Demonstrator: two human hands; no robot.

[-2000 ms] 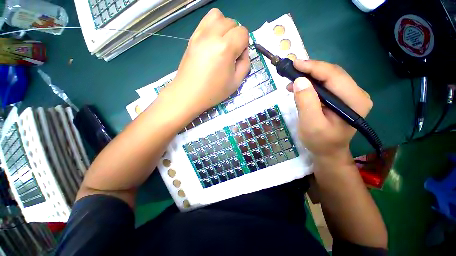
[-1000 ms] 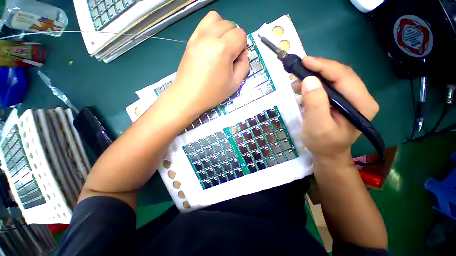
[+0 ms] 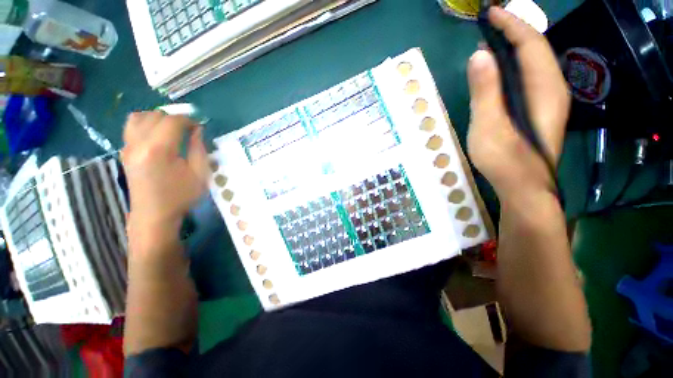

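A white tray (image 3: pixel 435 159) with round holes along both short sides lies in front of me. It holds green circuit board panels (image 3: pixel 353 221) in blocks. My right hand (image 3: pixel 520 111) holds the black soldering iron (image 3: pixel 509 74) at the upper right, its tip end over a small yellowish container (image 3: pixel 465 6) at the top edge. My left hand (image 3: pixel 164 159) is blurred, off the tray's left side, fingers curled together. A thin solder wire (image 3: pixel 99 164) runs toward its fingers from the left; the grip itself is blurred.
Stacked trays stand at the left (image 3: pixel 70 244) and the top (image 3: pixel 251 46). A clear bottle (image 3: pixel 70 28) and a blue object (image 3: pixel 29 125) are at upper left. A black box (image 3: pixel 627 66) with a red-and-white label is at right. A blue stool (image 3: pixel 649 291) is below right.
My left hand has moved left and down off the tray. My right hand has lifted the iron away, up and right. More of the tray and its panels shows, and the tray's view has shifted slightly.
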